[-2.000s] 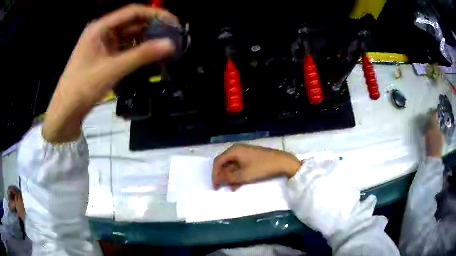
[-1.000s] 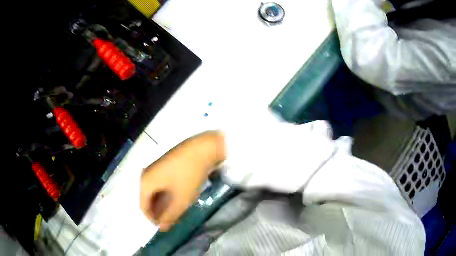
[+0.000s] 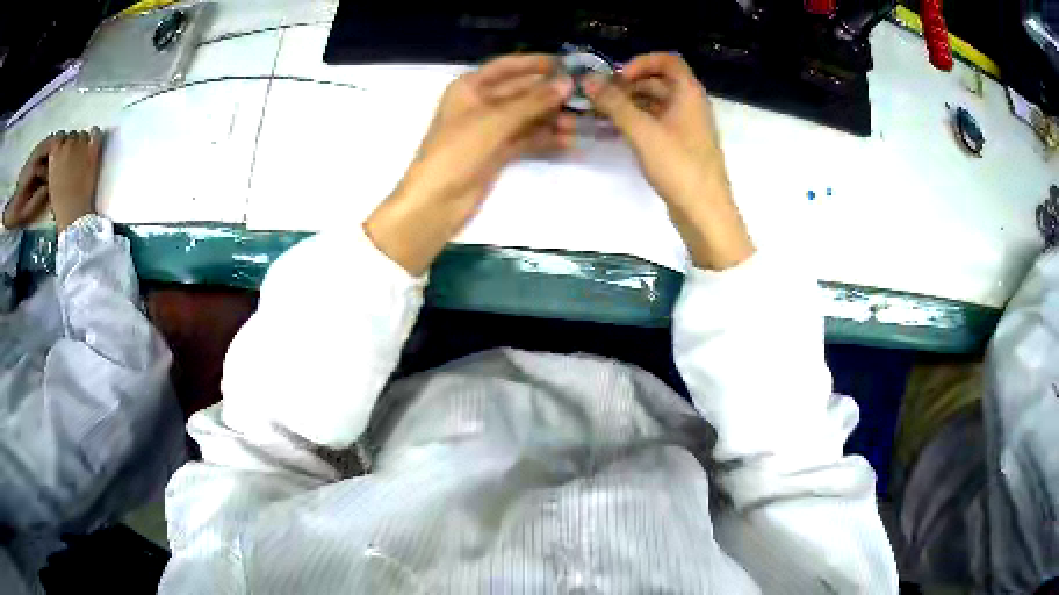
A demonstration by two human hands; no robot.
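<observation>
A round watch head (image 3: 589, 72) with a shiny rim is held up between both hands, over the bench just before the black fixture (image 3: 766, 87). My left hand (image 3: 499, 116) grips its left side with thumb and fingers. My right hand (image 3: 668, 122) grips its right side, thumb on its face. The fingers hide much of the disc, and both hands are slightly blurred. White paper (image 3: 581, 203) lies on the bench below the hands.
Another round unit (image 3: 969, 130) lies at right, and one (image 3: 170, 30) on clear plastic at far left. Small blue dots (image 3: 820, 194) mark the bench. A red clamp handle (image 3: 935, 33) stands at upper right. Another person's hands (image 3: 64, 174) rest at left; a sleeve (image 3: 1028, 372) shows at right.
The view has swung back and tilted down, so most red handles are out of frame. Both hands are now together on the watch head; one second ago only one hand showed, low over the bench.
</observation>
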